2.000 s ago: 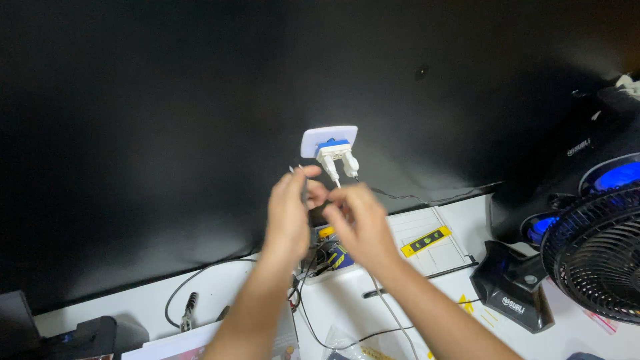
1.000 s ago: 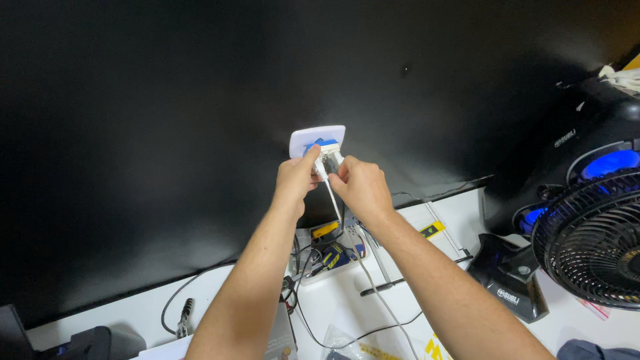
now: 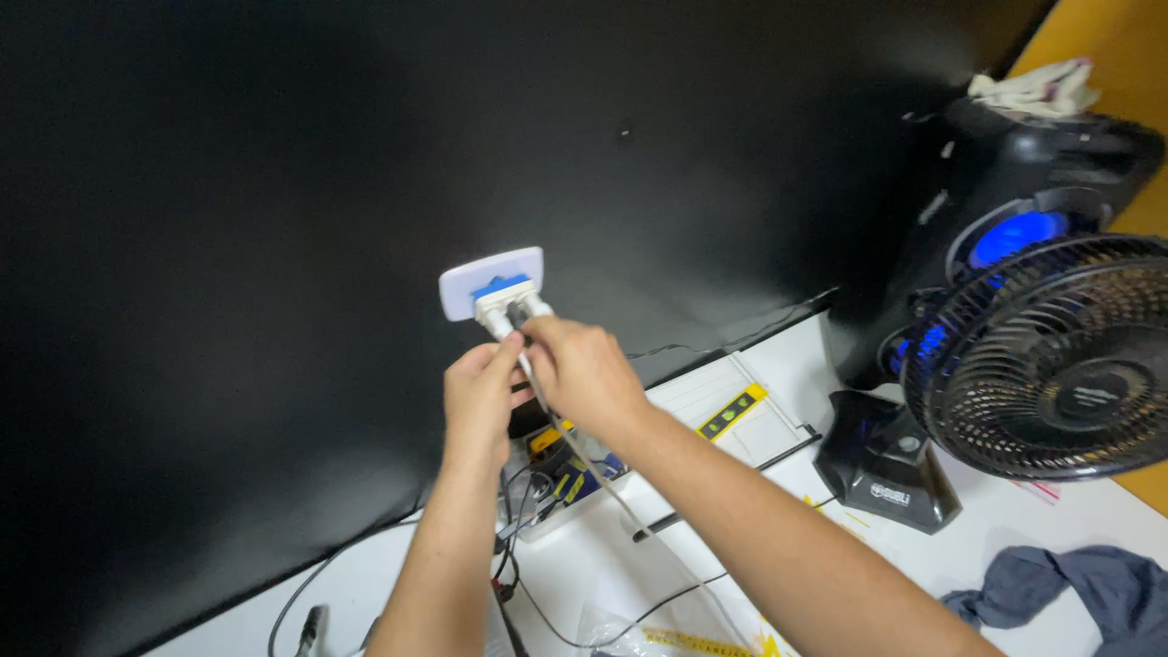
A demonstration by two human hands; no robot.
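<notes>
On the black wall is a white outlet plate (image 3: pixel 456 290) with a blue and white multi-plug adapter (image 3: pixel 504 294) in it. Two white plugs sit in the adapter, with a dark plug (image 3: pixel 517 315) between them. My right hand (image 3: pixel 584 370) has its fingers closed around the dark plug, near the right white plug. Just below the left white plug (image 3: pixel 497 323), my left hand (image 3: pixel 482 388) has its thumb and fingers at the plugs and the white cable (image 3: pixel 584 456); whether it grips anything is hidden. The cable hangs down to the white table.
Below stand a tray of tools (image 3: pixel 570 479) and a paper trimmer (image 3: pixel 757 429) with a yellow spirit level (image 3: pixel 732 411). A black fan (image 3: pixel 1077 392) and a large speaker (image 3: pixel 1049 164) are at the right. Black cables (image 3: pixel 630 630) and a dark cloth (image 3: pixel 1031 579) lie on the table.
Both hands were below the adapter two seconds ago and then rose to the plugs. Since one second ago my left hand has dropped slightly from the adapter. A dark plug now shows between the white ones.
</notes>
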